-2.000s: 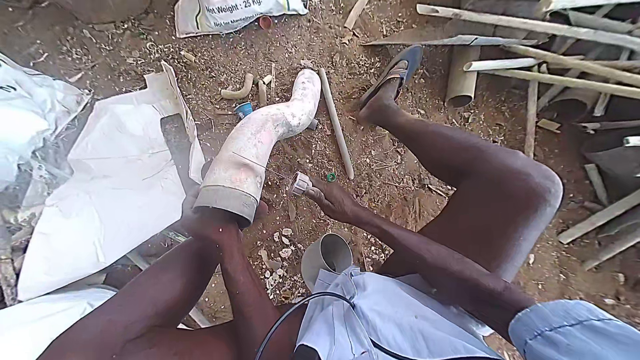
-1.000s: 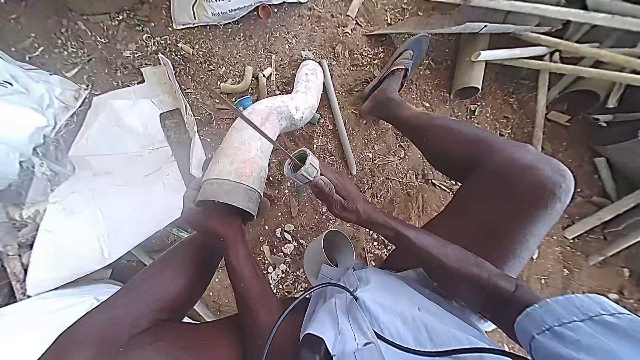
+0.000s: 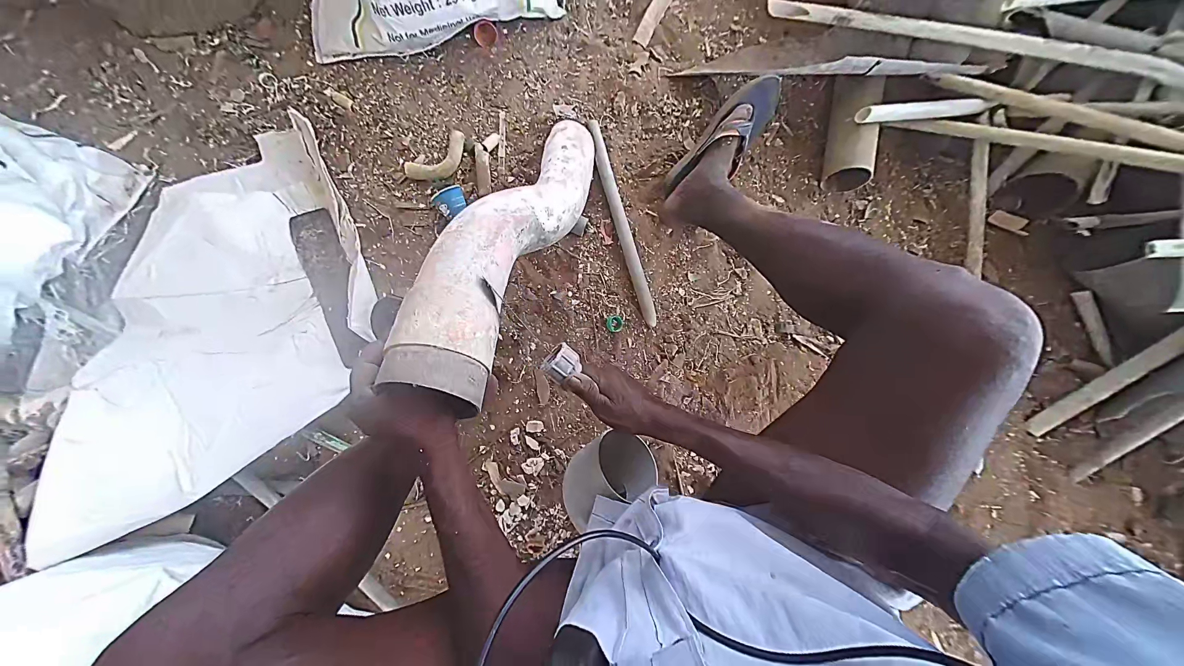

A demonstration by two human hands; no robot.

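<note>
A long, bent, off-white pipe with whitish and pinkish patches lies before me, its grey collared mouth towards me. My left hand is at that mouth, mostly hidden by the rim, so its grip cannot be made out. My right hand, right of the pipe's lower end, holds a small pale plastic handle or fitting between thumb and fingers. A dark sliver shows on the pipe's right side; whether it is a slot or a blade's tip cannot be told. A short grey pipe piece stands near my lap.
A thin pipe lies right of the bent pipe, with a green ring nearby. A blue cup-like piece is to the left. White sheeting spreads at the left. Pipe offcuts are piled at the right. A black cable crosses my lap.
One second ago a long thin metal blade or rod stretched from the piece in my right hand across the bent pipe; now it is not plainly visible. That piece has also turned in my fingers.
</note>
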